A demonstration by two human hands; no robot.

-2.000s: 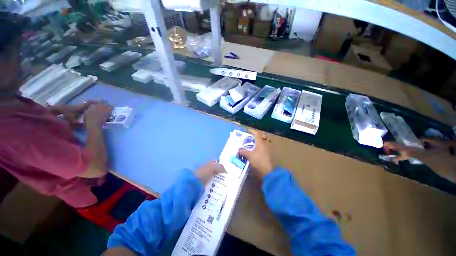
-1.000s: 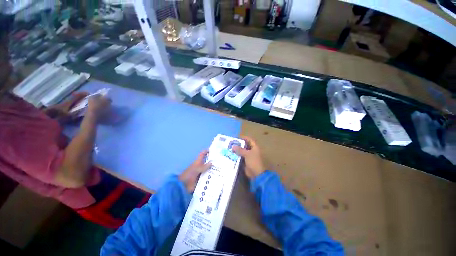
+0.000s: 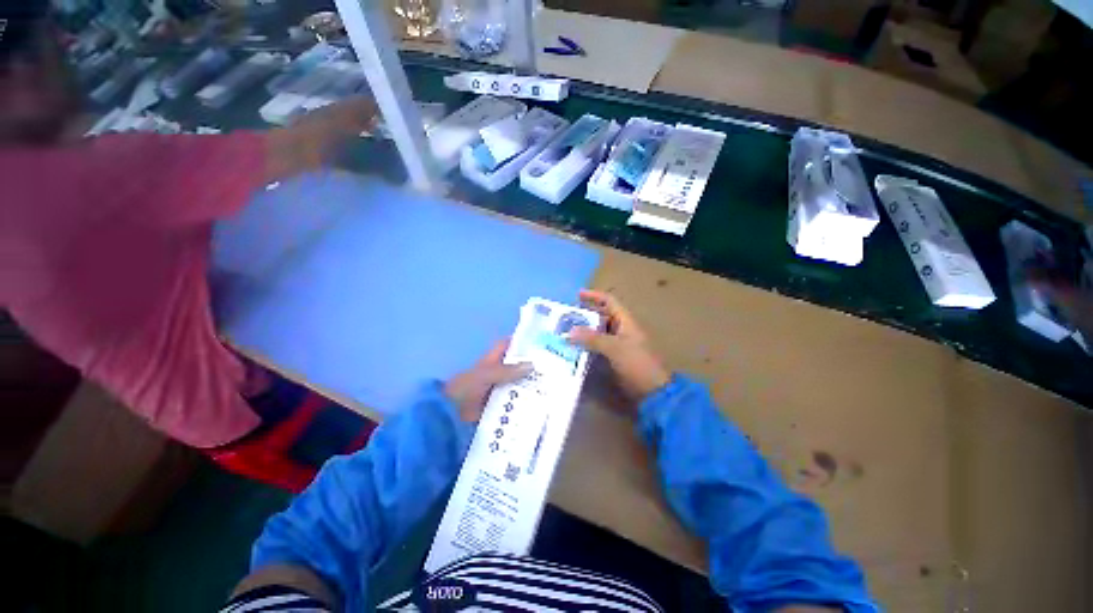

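A long white printed retail box point(image 3: 509, 449) lies tilted in front of me, its near end against my striped top. At its far end a clear plastic tray point(image 3: 561, 316) shows, with a light-blue insert point(image 3: 554, 347) in it. My left hand point(image 3: 482, 378) holds the box's left edge near the far end. My right hand point(image 3: 623, 344) is at the right edge of the far end, fingers over the tray. How deep the tray sits in the box is hard to tell.
A green conveyor point(image 3: 743, 210) behind the bench carries several white boxes and trays. A blue mat point(image 3: 384, 275) and brown cardboard point(image 3: 767, 359) cover the bench. A white upright point(image 3: 390, 90) stands beyond. A person in a pink shirt point(image 3: 132, 263) reaches across at left.
Both hands stay at the box's far end while the tray appears slightly further in than at first. The person at left now reaches toward the conveyor. The view has shifted, showing my striped top.
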